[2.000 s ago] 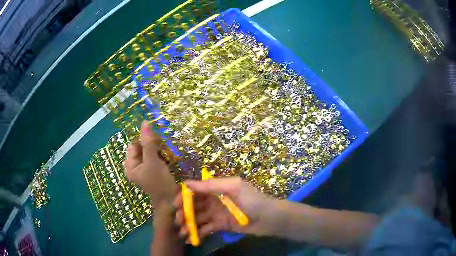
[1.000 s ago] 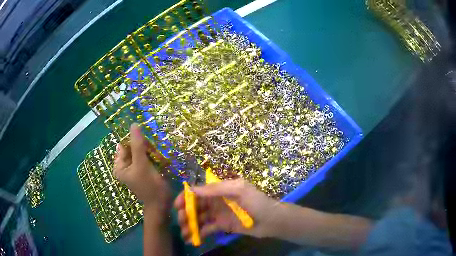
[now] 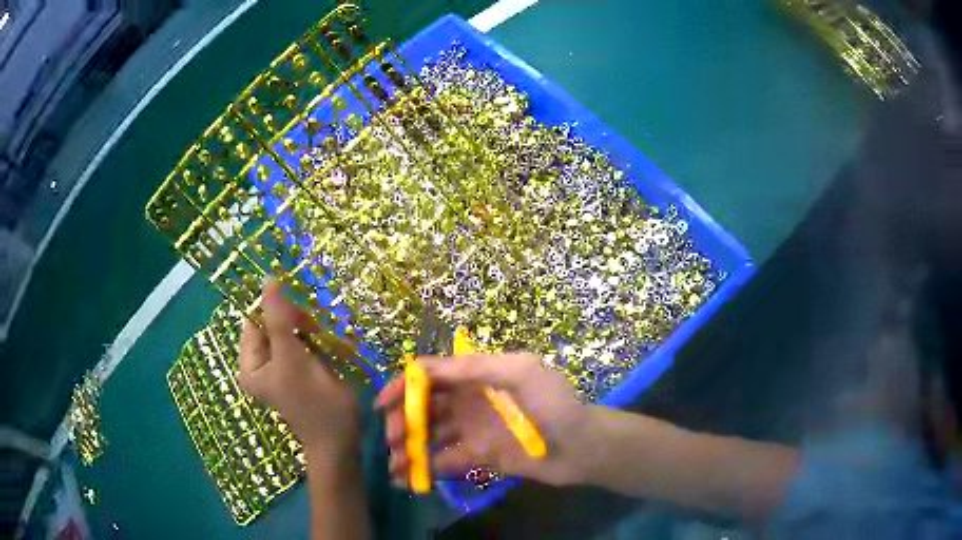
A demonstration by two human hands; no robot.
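My left hand (image 3: 290, 369) holds a gold parts frame (image 3: 253, 137) by its near corner, between thumb and fingers. The frame is tilted above the far left part of the blue parts tray (image 3: 607, 127). Rows of small plated parts hang on its bars. My right hand (image 3: 491, 417) holds side cutters with two yellow-orange handles (image 3: 419, 422), spread apart. The short dark jaws are blurred and point up at the frame's near edge; whether they touch a bar I cannot tell. Loose gold and silvery parts (image 3: 591, 264) fill the tray.
An uncut gold frame stack (image 3: 237, 432) lies left of the tray, partly behind my left hand. A small loose gold pile (image 3: 87, 417) is at the far left. A gold lattice bundle (image 3: 865, 47) lies at the upper right. A white line (image 3: 158, 306) runs along the green bench.
The held frame has turned and shifted left, showing more of its grid. My right hand and the cutters have moved slightly up and right. The whole view has shifted a little.
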